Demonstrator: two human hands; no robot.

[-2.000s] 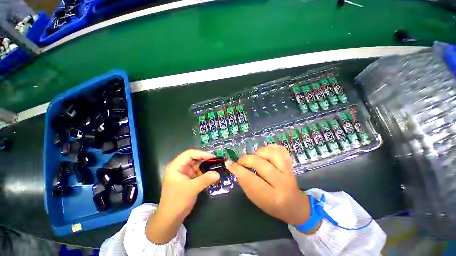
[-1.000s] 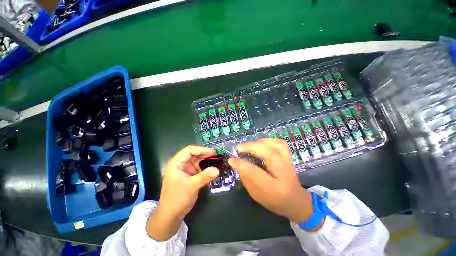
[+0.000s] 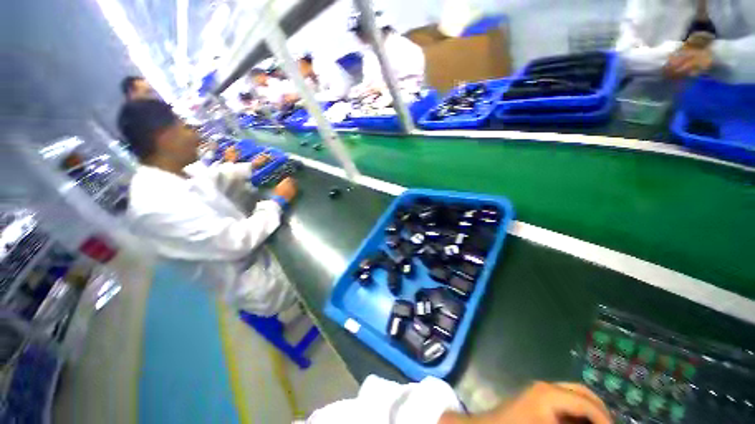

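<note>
My left hand is at the bottom edge, blurred and cut off, with its white sleeve to the left. Its fingertips and anything in them are hidden. My right hand is out of the picture. Green circuit boards sit in rows in the clear blister tray at the lower right, partly cut off and blurred. The blue bin, holding many loose black housings, lies on the dark bench left of the tray.
The green conveyor belt runs beyond the white edge. Blue bins stand across it, with people in white behind. A seated person in a white coat works at the bench on the left. A small black part lies on the bench.
The view has swung left and up, so the bin appears near the middle and the tray at lower right. My right hand has left view; my left hand is now at the bottom edge.
</note>
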